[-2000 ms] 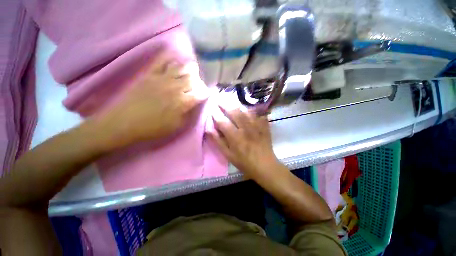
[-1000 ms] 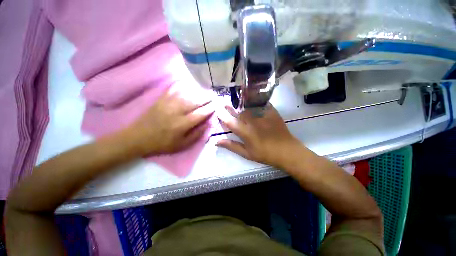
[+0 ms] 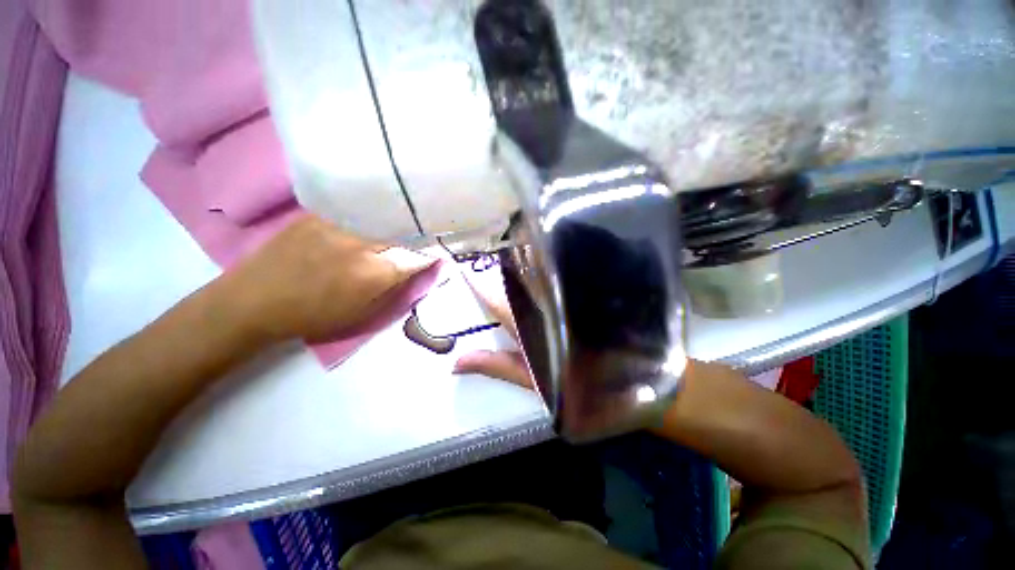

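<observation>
A pink fabric panel (image 3: 239,167) lies in folds on the white machine table, left of the machine head. My left hand (image 3: 323,278) lies on the panel, and its fingertips pinch the cloth edge just left of the needle area. My right hand (image 3: 506,362) is mostly hidden behind the large shiny metal bar (image 3: 612,278); a thumb and part of a finger show right of the cloth. I cannot tell whether it touches cloth. The white sewing machine head (image 3: 390,111) fills the upper middle, with a dark thread down its front.
A stack of pink panels (image 3: 28,223) lies at the far left. A dark curved slot (image 3: 429,334) shows in the bed. The table's front edge (image 3: 367,479) curves below my hands. A green basket (image 3: 863,412) is at lower right, a blue basket (image 3: 301,542) at lower left.
The view has moved closer to the machine head, and the metal bar now covers most of my right hand. The cloth under my left hand has shifted up and left, baring more of the bed.
</observation>
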